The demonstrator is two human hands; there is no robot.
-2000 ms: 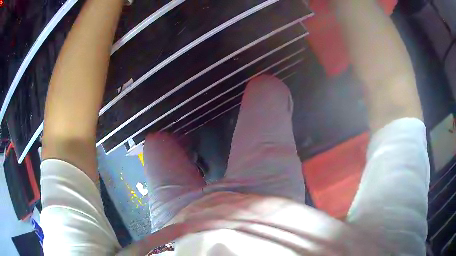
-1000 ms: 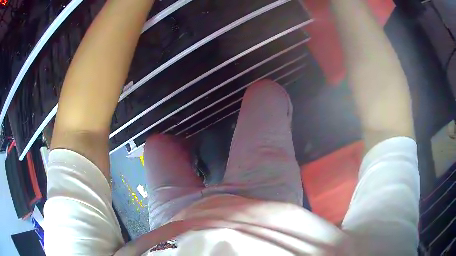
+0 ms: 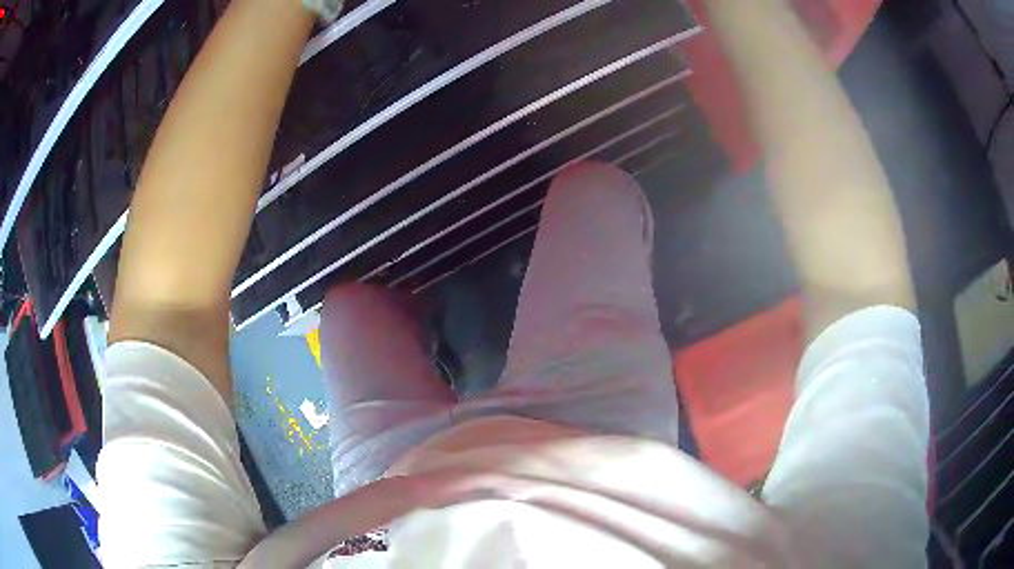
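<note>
Both my forearms reach up past the top edge of the picture. My left hand is almost wholly cut off; only a pale, possibly gloved edge at the wrist [image 3: 322,7] shows at the top. My right hand is out of the picture above. Between the arms are the black rack shelves [image 3: 445,67] with white front edges, stacked closely and running diagonally. A red tray [image 3: 723,95] shows behind my right forearm at the top right, partly hidden by it. Whatever the hands hold is not visible.
My knees are against the lower shelves. Another red tray [image 3: 739,383] lies right of my thigh. Black and red trays [image 3: 50,389] stand at the far left. Grey floor [image 3: 278,389] with yellow marks shows at lower left. More shelves [image 3: 984,467] are at the right edge. A pale block [image 3: 984,322] is there too.
The arms and the view have shifted slightly. A pale edge at my left wrist now shows at the top, which was out of view one second ago.
</note>
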